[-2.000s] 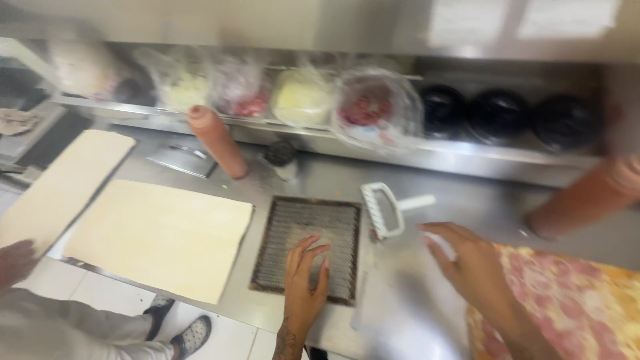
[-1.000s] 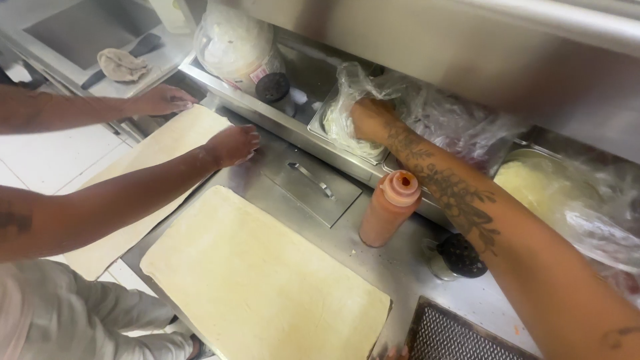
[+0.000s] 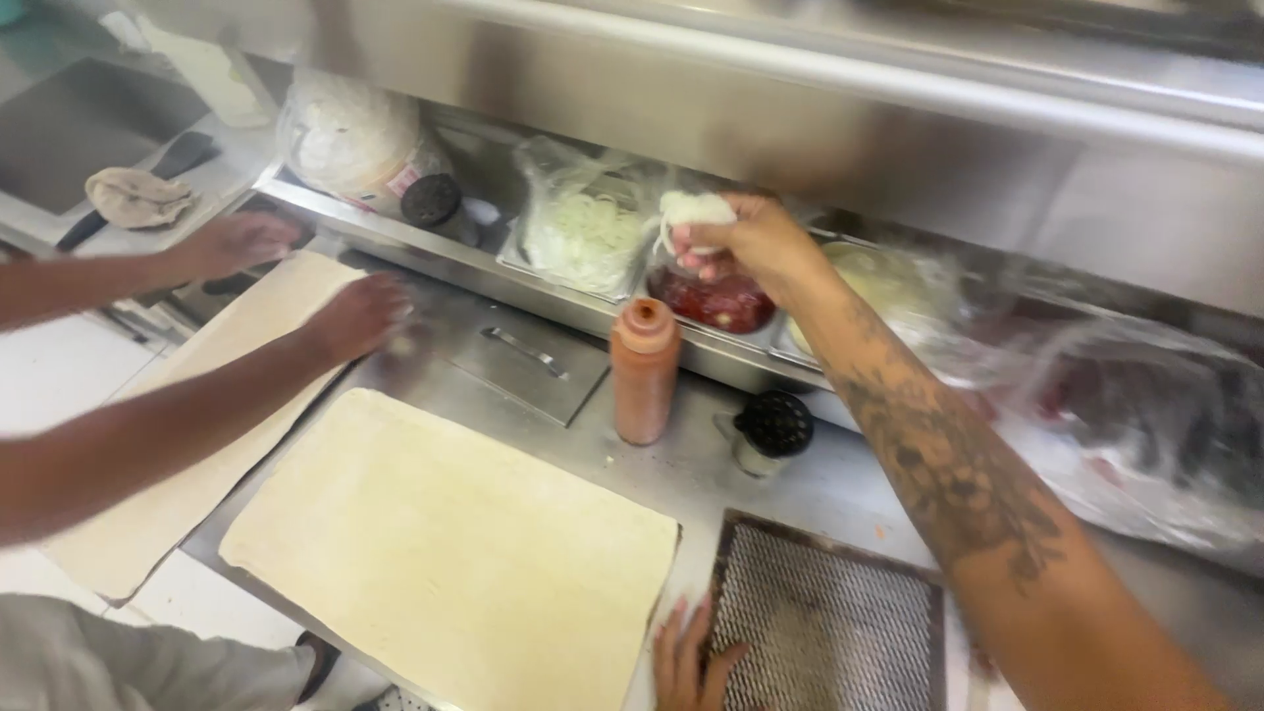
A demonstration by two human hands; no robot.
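Observation:
My right hand (image 3: 736, 232) holds a clump of sliced onion (image 3: 694, 209) above the row of topping containers. Just left of it, sliced onions (image 3: 588, 232) fill a plastic-lined metal container; below it lies a dark red topping (image 3: 713, 299). My left hand (image 3: 691, 657) rests with fingers apart at the left edge of a perforated metal tray (image 3: 825, 627). A rectangular sheet of dough (image 3: 454, 543) lies left of that hand. An orange-red squeeze bottle (image 3: 645, 375) and a shaker with a black perforated lid (image 3: 775, 427) stand between the dough and the containers.
A co-worker's hands (image 3: 360, 316) are over a second dough sheet (image 3: 227, 395) at the left. A metal lid with a handle (image 3: 528, 360) lies behind the near dough. Further right are a pale topping (image 3: 869, 281) and plastic bags (image 3: 1136, 425). A folded cloth (image 3: 138, 197) lies at the far left.
My right hand was in the bagged onion container one second ago; it has lifted out and moved right, with onion in its fingers. The view has swung left since two seconds ago.

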